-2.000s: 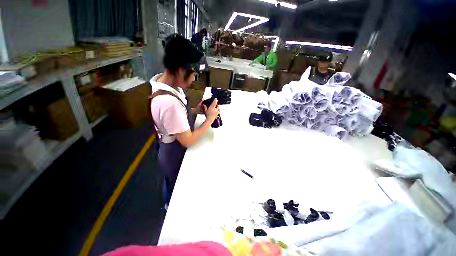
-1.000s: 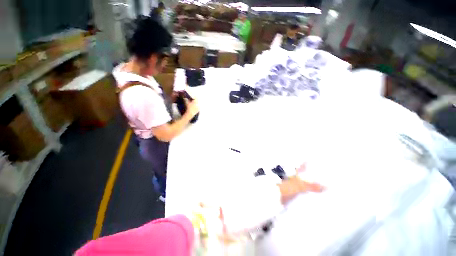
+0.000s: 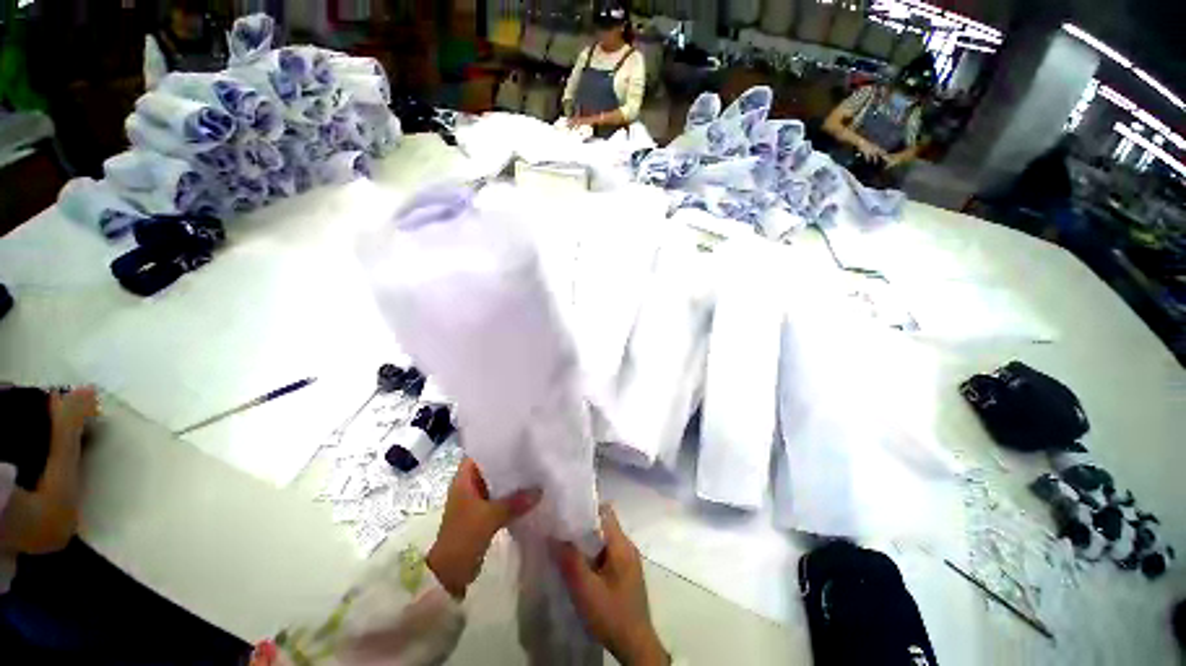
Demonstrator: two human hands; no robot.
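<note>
A long white to pale lilac stuffing roll stands tilted in front of me above the table, its upper end leaning left and slightly blurred. My left hand grips its lower part from the left. My right hand grips it from the right, a little lower. The roll's lower end runs out at the picture's bottom edge. Behind it, long white folded bundles lie side by side on the table. A black pouch lies at the front edge to the right.
Heaps of rolls stand at back left and back centre. Small white labels, black-and-white rolls and thin sticks lie on the table. Black pouches lie at both sides. Another person's arm is at left; two people stand behind.
The view has swung right. One hand was reaching empty over the table; now both my hands are in view holding a roll upright.
</note>
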